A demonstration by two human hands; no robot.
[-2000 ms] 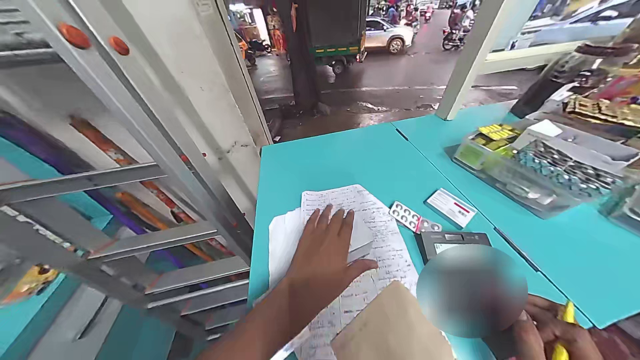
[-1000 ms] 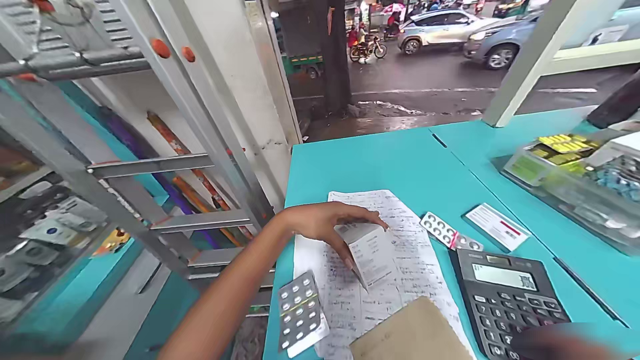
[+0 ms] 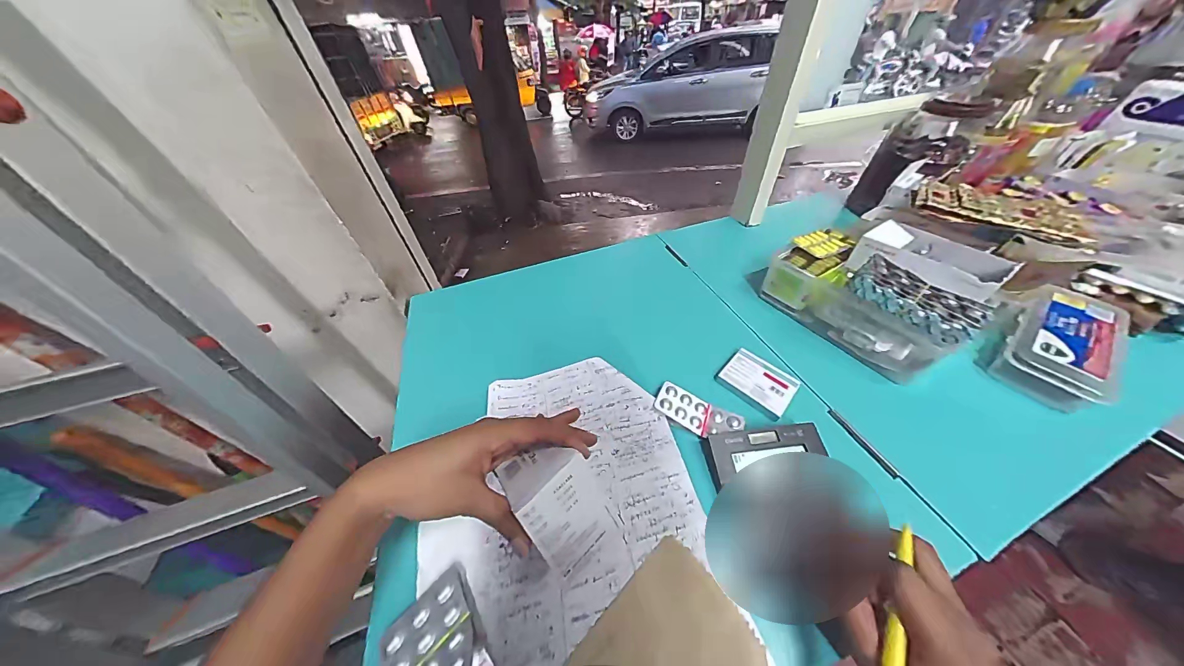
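My left hand (image 3: 481, 462) spans a small white medicine box (image 3: 560, 499) that lies on handwritten sheets (image 3: 638, 444); its fingers are spread at the box's edges, and whether they grip it I cannot tell. At the lower right my right hand (image 3: 925, 601) holds a yellow pen (image 3: 895, 610). A blurred disc hides part of that hand and most of the black calculator (image 3: 721, 458). Above the calculator lie a blister strip (image 3: 689, 410) and a white carton (image 3: 758, 382). A brown paper envelope (image 3: 671, 610) covers the sheets' lower part. Another blister pack (image 3: 435, 624) is at the lower left.
The turquoise counter (image 3: 518, 319) has hinged seams. On its right stand a clear plastic bin (image 3: 869, 324) of blister packs and a lidded plastic box (image 3: 1064, 342). A metal ladder (image 3: 139, 277) stands close on the left. A white post (image 3: 782, 120) rises at the far edge.
My left hand has opened wider over the white box, which now lies flatter on the sheets. My right hand has moved from the calculator's keys to the right; the yellow pen shows again.
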